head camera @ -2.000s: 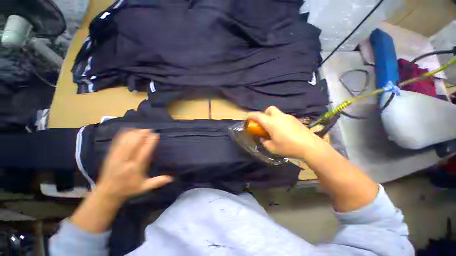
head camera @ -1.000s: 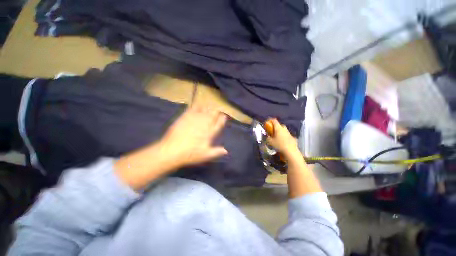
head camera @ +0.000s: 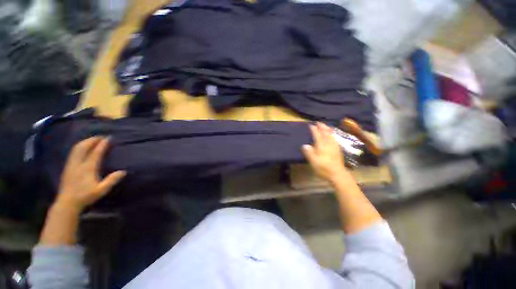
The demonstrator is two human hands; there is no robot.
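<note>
A dark trouser leg [head camera: 209,144] with a lengthwise seam lies stretched sideways along the table's front edge. My left hand [head camera: 85,172] lies on its left part, thumb apart from the fingers. My right hand [head camera: 325,149] is at its right end, fingertips on the cloth edge; whether it pinches the cloth is not clear. The steam iron [head camera: 353,145], silver with an orange-brown handle, stands just right of my right hand, not held. The picture is blurred. The pressing board under the cloth is hidden.
A garment pile [head camera: 249,56] of dark pieces with white bits lies behind on the tan table [head camera: 186,107]. At right, a grey surface [head camera: 421,169] bears a blue roll [head camera: 424,79], a white padded bundle [head camera: 458,127] and dark red cloth [head camera: 454,92].
My right hand has let go of the iron and moved to the cloth's right end. My left hand has moved left. The leg now lies straighter and narrower. The view has also shifted.
</note>
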